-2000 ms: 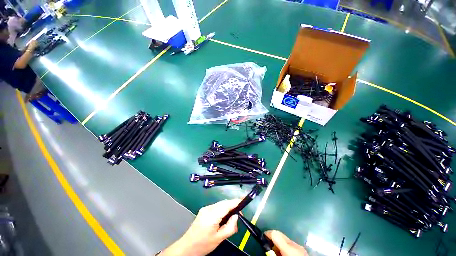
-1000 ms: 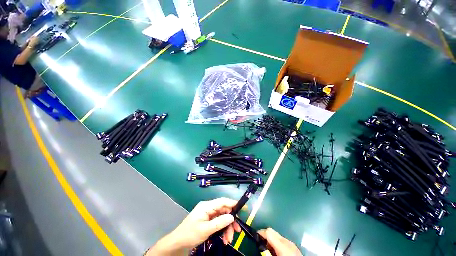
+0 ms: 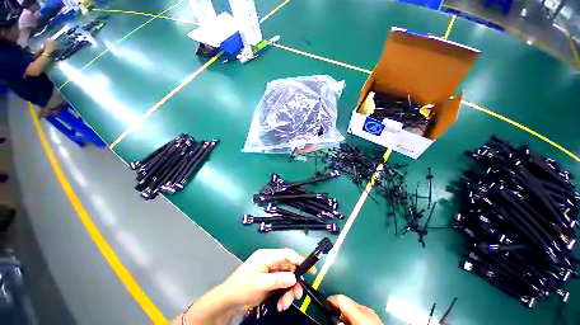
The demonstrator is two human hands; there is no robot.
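Note:
My left hand (image 3: 270, 279) grips a short black cable assembly (image 3: 313, 256), its end pointing up and to the right, near the bottom centre. My right hand (image 3: 353, 311), cut off by the lower edge, is closed around the dark hand cutters (image 3: 313, 293), whose slim jaws reach to the cable beside my left fingers. Whether the jaws touch the cable or a tie cannot be told. A small group of cable assemblies (image 3: 299, 206) lies just beyond my hands. Loose thin black cable ties (image 3: 356, 164) are scattered beyond and to the right.
A cable bundle (image 3: 172, 166) lies left, a large cable heap (image 3: 518, 219) right. A clear plastic bag (image 3: 297, 114) and an open carton (image 3: 394, 141) stand behind. A white strip (image 3: 413, 312) lies near the front. A person (image 3: 28, 66) sits far left; white uprights (image 3: 245, 22) stand at the back.
The bench view has shifted slightly. My left fingers have closed in around the cable, and the cutters' yellow handle part, visible earlier, is now hidden or out of frame.

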